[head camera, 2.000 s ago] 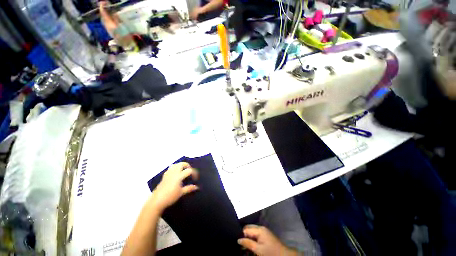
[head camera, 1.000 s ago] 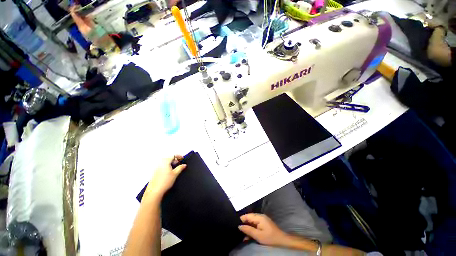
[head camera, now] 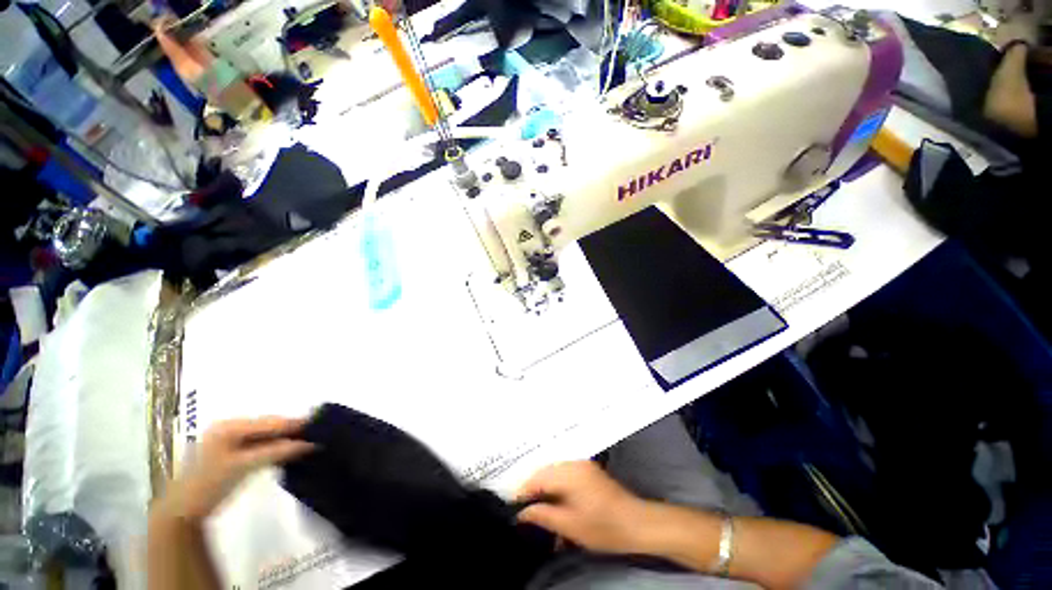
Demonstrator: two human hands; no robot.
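Note:
A black cloth panel (head camera: 392,484) is held between my two hands over the front left of the white machine table. My left hand (head camera: 237,461), blurred, grips its upper left corner. My right hand (head camera: 583,505) pinches its right edge near the table's front edge. The panel's lower part runs out of the picture. A second black tapered panel (head camera: 675,282) with a grey end band lies under the arm of the HIKARI sewing machine (head camera: 692,138). The needle area (head camera: 536,288) is left of that panel, apart from my hands.
Dark-blue thread snips (head camera: 808,236) lie by the machine base. A light-blue lamp head (head camera: 380,265) hangs left of the needle area. An orange stick (head camera: 404,63) stands above the machine head. Black cloth (head camera: 294,190) is heaped behind the table. Another person's arm (head camera: 1015,92) shows at upper right.
My left hand has moved left and down with the panel's corner, and the panel, flat before, is now bunched and blurred. My right hand still holds its edge, slightly higher. The view has shifted.

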